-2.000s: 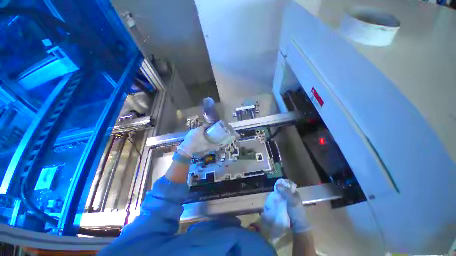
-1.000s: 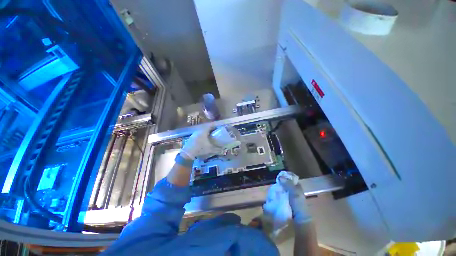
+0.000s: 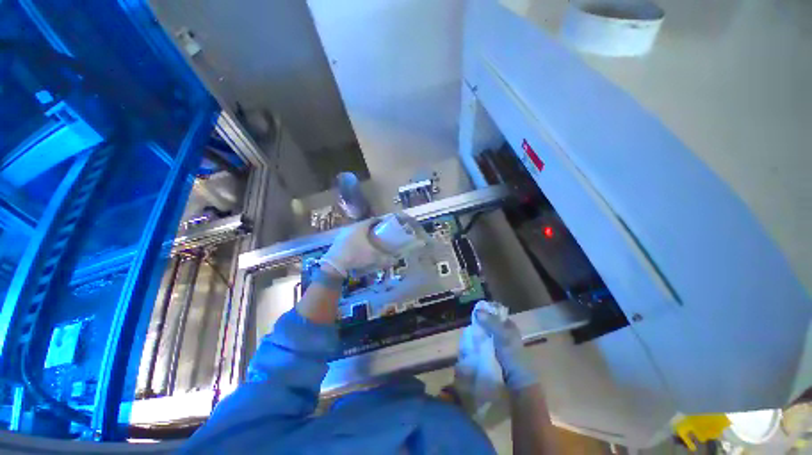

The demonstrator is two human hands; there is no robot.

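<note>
A green circuit board (image 3: 414,275) with white outlines lies between two silver conveyor rails, a black strip along its near edge. My gloved left hand (image 3: 352,249) is closed on a pale, palm-sized applicator (image 3: 393,235) over the board's back left part; the hand and applicator hide what lies under them, and contact with the board cannot be told. My gloved right hand (image 3: 511,348) grips a crumpled white wiping rag (image 3: 478,355) that hangs at the near rail.
Behind the rear rail (image 3: 454,203) stand a purplish-grey cylinder (image 3: 351,195) and a small metal fixture (image 3: 417,191). A blue-windowed machine (image 3: 98,195) is left, a pale machine (image 3: 614,204) with a red light right. A yellow item (image 3: 702,430) lies at lower right.
The left hand with the applicator has moved from the rear cylinder's base to lower over the board. The view has shifted, so the scene sits further left. The right hand still holds the rag.
</note>
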